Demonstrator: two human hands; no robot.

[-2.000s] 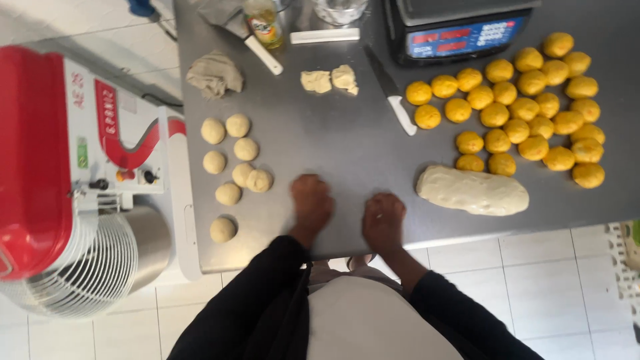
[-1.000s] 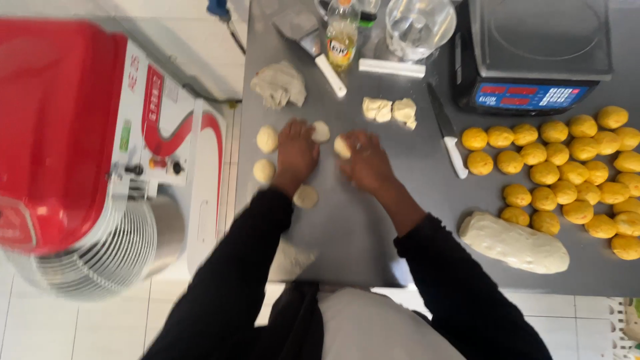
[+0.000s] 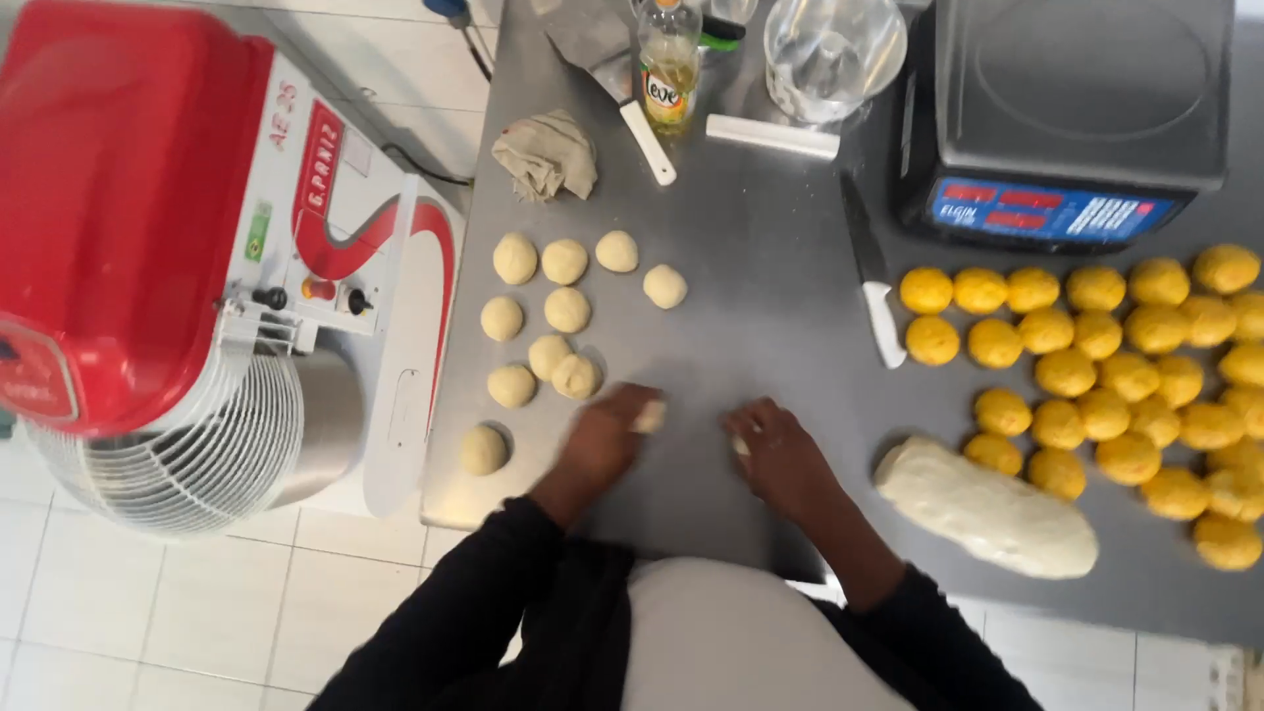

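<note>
My left hand (image 3: 610, 434) is closed around a small piece of pale dough (image 3: 649, 416), low over the steel table. To its right, my right hand (image 3: 775, 449) is curled with a bit of pale dough showing at its fingers. Several pale dough balls (image 3: 567, 310) lie left of my hands, two of them touching. Two small dough pieces that lay near the knife in the earlier views are not on the table there. A long loaf of pale dough (image 3: 987, 509) rests right of my right hand, beside rows of yellow balls (image 3: 1066, 372).
A white-handled knife (image 3: 884, 321) and a digital scale (image 3: 1076, 109) are at the right. Farther back are a spatula (image 3: 647, 143), an oil bottle (image 3: 669, 74), a white scraper (image 3: 772, 136), a clear container (image 3: 834, 54) and a crumpled cloth (image 3: 546, 156). A red-and-white mixer (image 3: 128, 197) stands left of the table (image 3: 750, 247).
Both hands have moved back toward the table's near edge from among the dough balls. Two more pale balls now lie at the back right of the group, and the two dough pieces near the scraper are gone.
</note>
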